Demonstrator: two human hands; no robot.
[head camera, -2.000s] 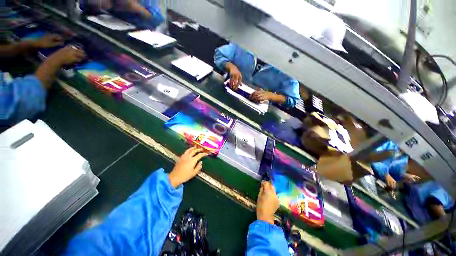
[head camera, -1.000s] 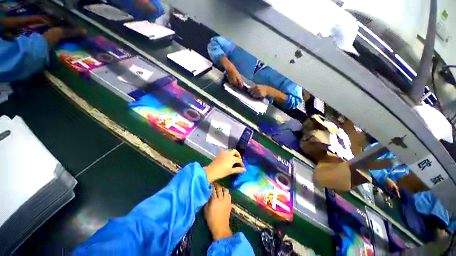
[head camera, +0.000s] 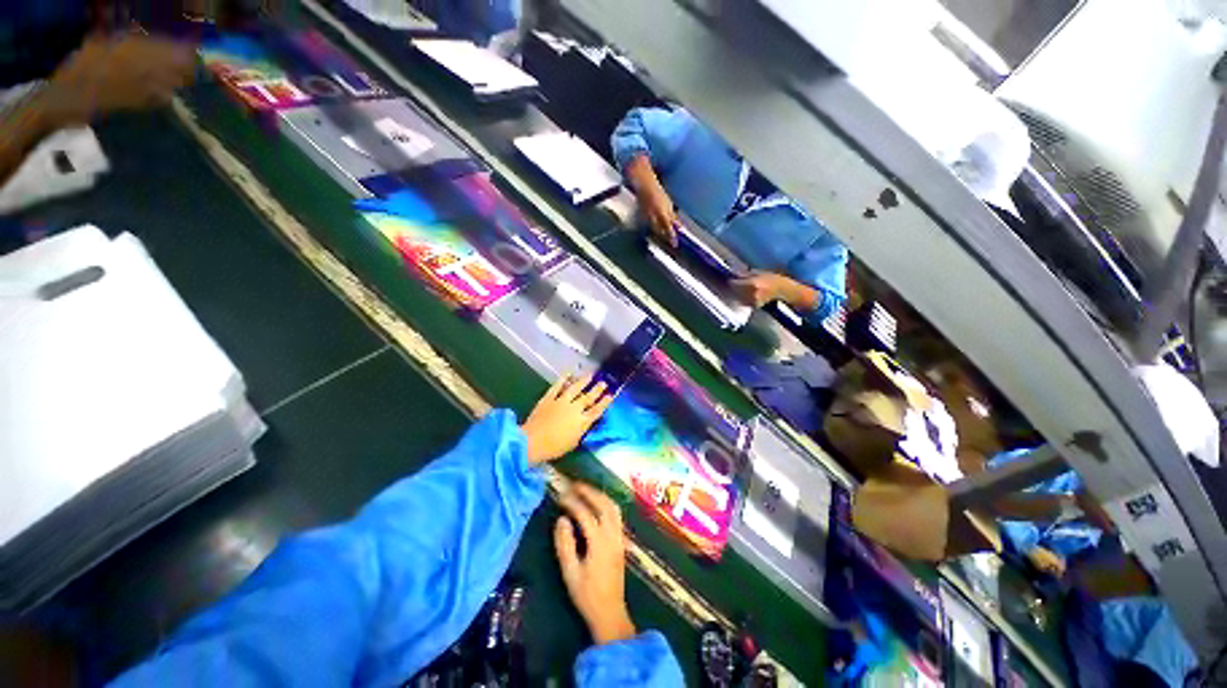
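My left hand (head camera: 563, 419) lies with extended fingers on the near end of a dark box compartment (head camera: 630, 356). Nothing shows held in it, though its fingertips are partly hard to make out. The compartment adjoins a grey box half (head camera: 518, 317) with a white leaflet (head camera: 571, 316) on it. A colourful printed box half (head camera: 673, 470) lies to the right. My right hand (head camera: 595, 558) is just below, over the bench by the belt's worn edging, fingers bent and apart, with nothing visible in it. Black bagged accessories (head camera: 501, 632) lie partly behind my left sleeve.
A thick white stack (head camera: 115, 403) stands at left. More boxes line the green conveyor. A worker in blue (head camera: 740, 202) handles white flat pieces opposite. A brown carton (head camera: 895, 518) is across the belt. A grey overhead shelf (head camera: 942, 255) crosses the upper right. A neighbour's blurred hand shows upper left.
The boxes have shifted toward the upper left along the belt. My right hand has withdrawn from the dark compartment. My left hand has moved from the colourful half to the dark compartment. The view has shifted.
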